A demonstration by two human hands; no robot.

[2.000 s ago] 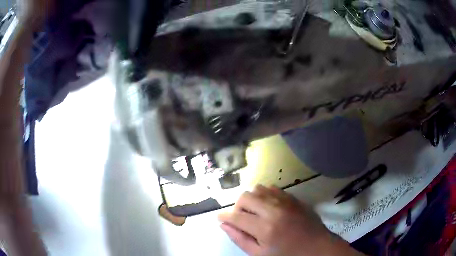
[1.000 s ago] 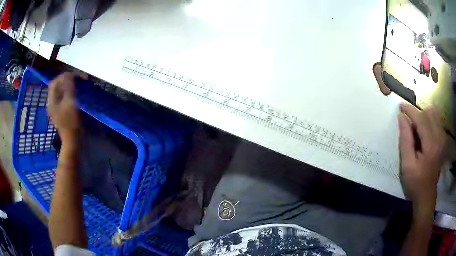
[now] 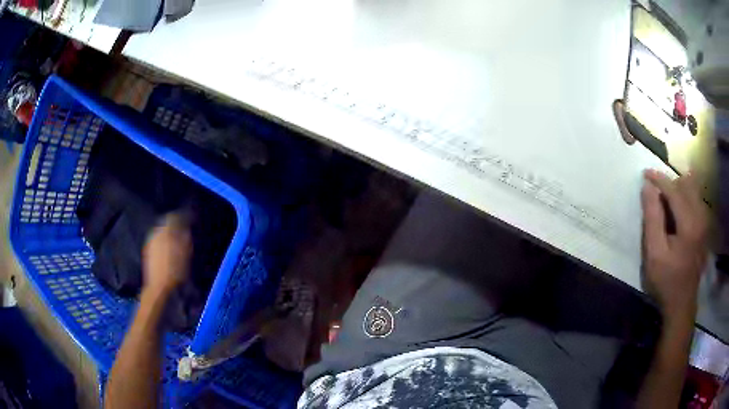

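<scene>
My left hand (image 3: 168, 254) is blurred and reaches into the blue basket (image 3: 233, 209) at the lower left, over dark cloth (image 3: 120, 216) inside it. Whether its fingers grip the cloth cannot be told. My right hand (image 3: 678, 220) rests on the white table (image 3: 511, 104) at the right, just below the lit needle area, fingers slightly apart with nothing seen in them. The needle plate area (image 3: 657, 84) shows bright at the upper right, with a small red spot beside it.
The sewing machine head (image 3: 711, 40) is cut off at the upper right edge. A printed ruler scale (image 3: 448, 148) runs along the table's front edge. Grey cloth (image 3: 132, 12) lies at the table's upper left. My lap (image 3: 448, 295) is below the table edge.
The view has swung from the machine to the table's left side and the basket. My left hand has moved down and right into the basket. My right hand has stayed on the table near the machine.
</scene>
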